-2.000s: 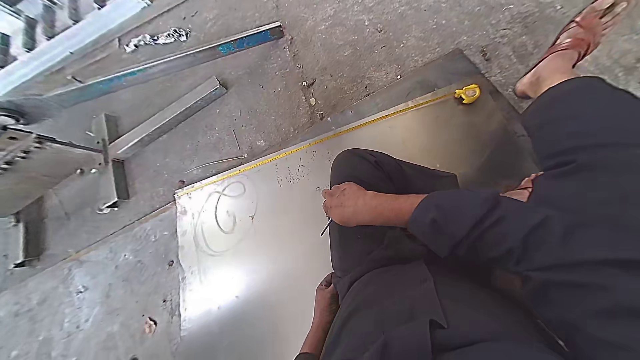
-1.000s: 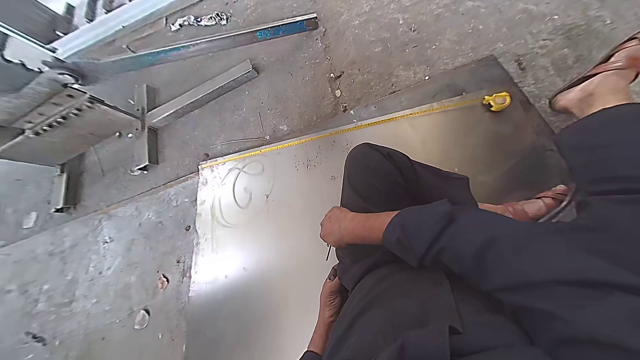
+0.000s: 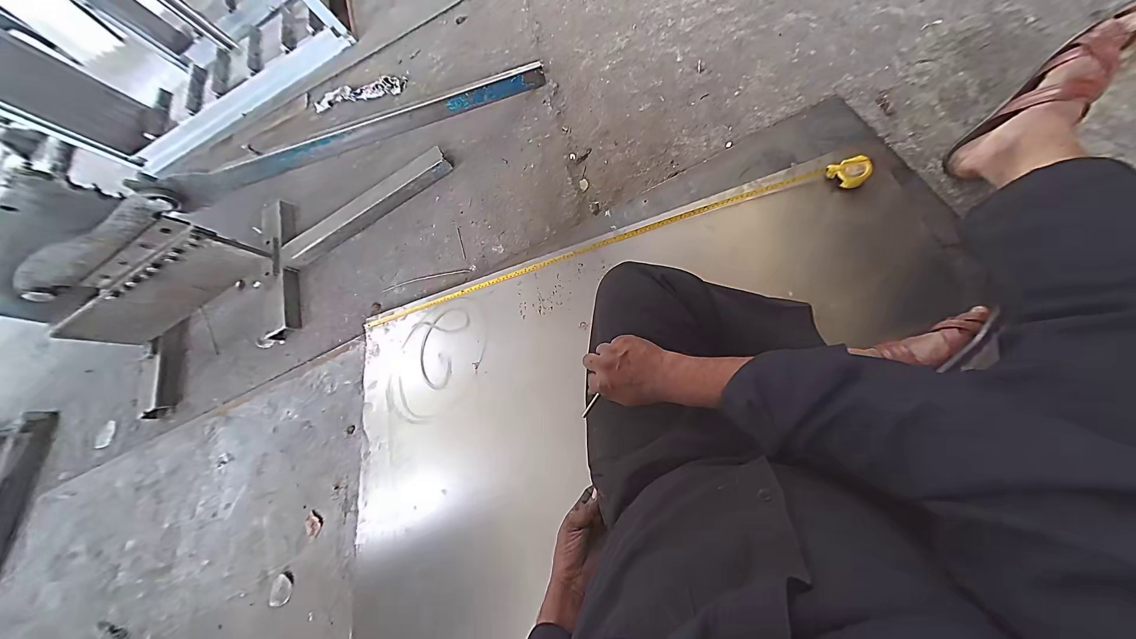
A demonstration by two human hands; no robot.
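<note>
My right hand is closed around a thin pointed tool, perhaps a scriber or pen, beside my bent knee; its tip points down and left. My left hand is lower down, against the dark cloth of my clothing, with its fingers partly hidden. Under my leg lies a shiny metal sheet with curved marks on its upper left part. A yellow tape measure rests near the sheet's upper right, its blade drawn out along the long edge to the left corner.
Left of the sheet, steel square tubes and a long bar with blue paint lie on the concrete floor. A metal bracket with holes and a pale blue frame stand at upper left. My sandalled foot is at upper right.
The view has shifted somewhat. My right hand stays by the knee with the thin tool, and the tape measure remains drawn out along the sheet.
</note>
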